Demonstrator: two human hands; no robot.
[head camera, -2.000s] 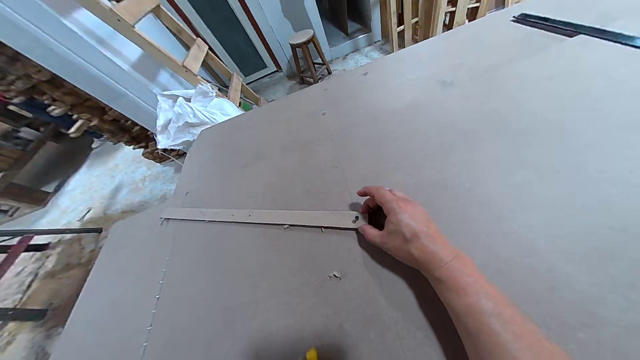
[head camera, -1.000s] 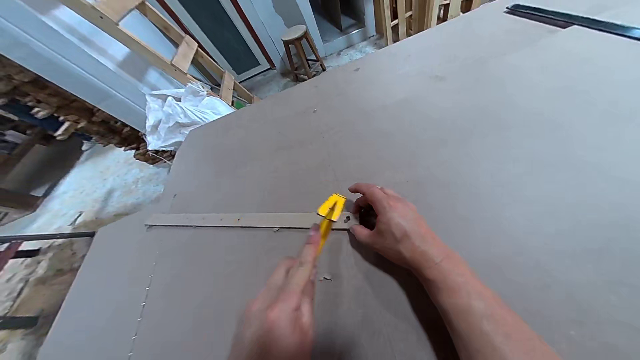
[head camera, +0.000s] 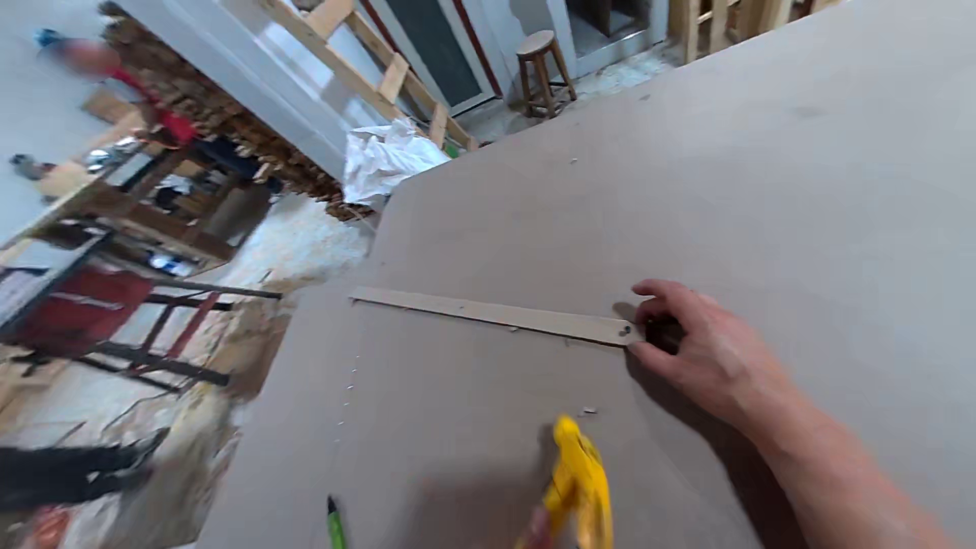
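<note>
A thin flat strip (head camera: 496, 313) lies on a large grey-brown board (head camera: 686, 198), with small dark holes near its right end. My right hand (head camera: 709, 343) grips that end between thumb and fingers. At the bottom edge, my left hand (head camera: 537, 530) is mostly out of view, a blurred finger showing on a yellow hand tool (head camera: 581, 476) whose kind is not clear. The tool is below the strip and apart from it. A green pen or pencil with a dark tip (head camera: 335, 521) lies further left. Left of centre, small light marks (head camera: 350, 387) form a row.
Small scraps (head camera: 588, 412) lie on the board. Beyond its edge are a white plastic sheet (head camera: 389, 156), a wooden ladder-like frame (head camera: 366, 65) and a round stool (head camera: 537, 46). At the left are a red folding stand (head camera: 84, 309), stacked wood, a blurred person (head camera: 164, 114) and dark-clothed legs (head camera: 69, 473).
My left hand and the yellow tool have moved from the strip's right end down to the bottom edge. My right hand stays at that end. The view has turned left.
</note>
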